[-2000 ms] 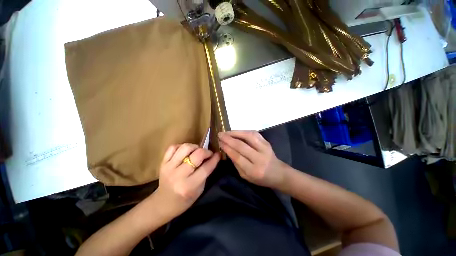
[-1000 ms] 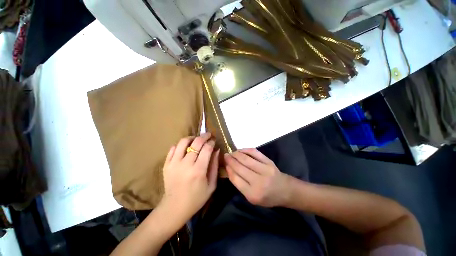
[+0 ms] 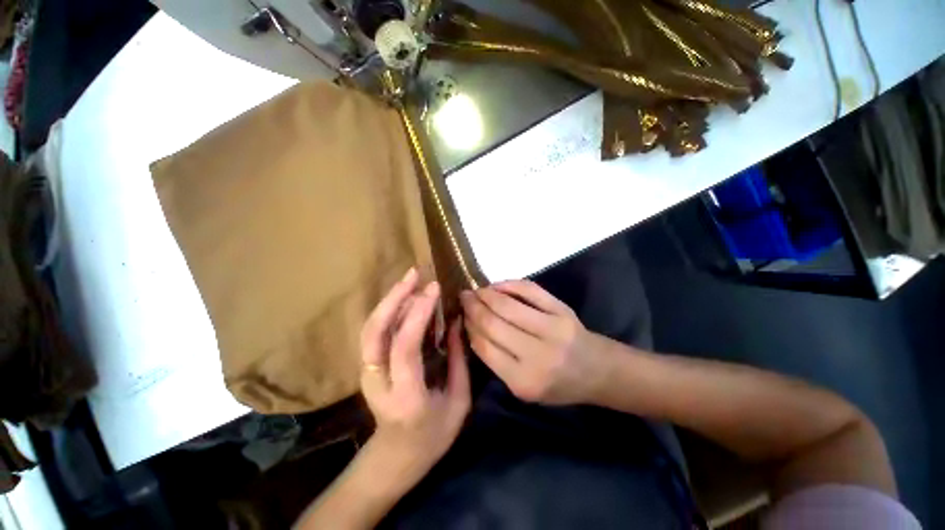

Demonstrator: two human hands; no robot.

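Note:
The tan-brown fabric panel (image 3: 295, 238) lies flat on the white table, its top right corner by the presser foot (image 3: 390, 85). A metal zipper (image 3: 437, 197) with gold teeth runs from the foot down along the panel's right edge. My right hand (image 3: 526, 340) pinches the zipper's lower end. My left hand (image 3: 412, 362) is at the panel's lower right edge, fingers slightly spread, thumb near the zipper tape; its thumb and fingers are around the fabric edge.
The sewing machine head (image 3: 301, 31) with its cream dial (image 3: 399, 43) is at the top. A zipper bundle (image 3: 663, 62) lies right of it. Blue bins (image 3: 762, 217) and a grey fabric stack (image 3: 912, 155) are at right. Dark brown fabric (image 3: 41, 300) hangs at left.
My left hand's fingers have lifted and spread from lying flat on the panel. The white strip at the panel's edge is now mostly hidden. My right hand keeps its pinch. The view has shifted.

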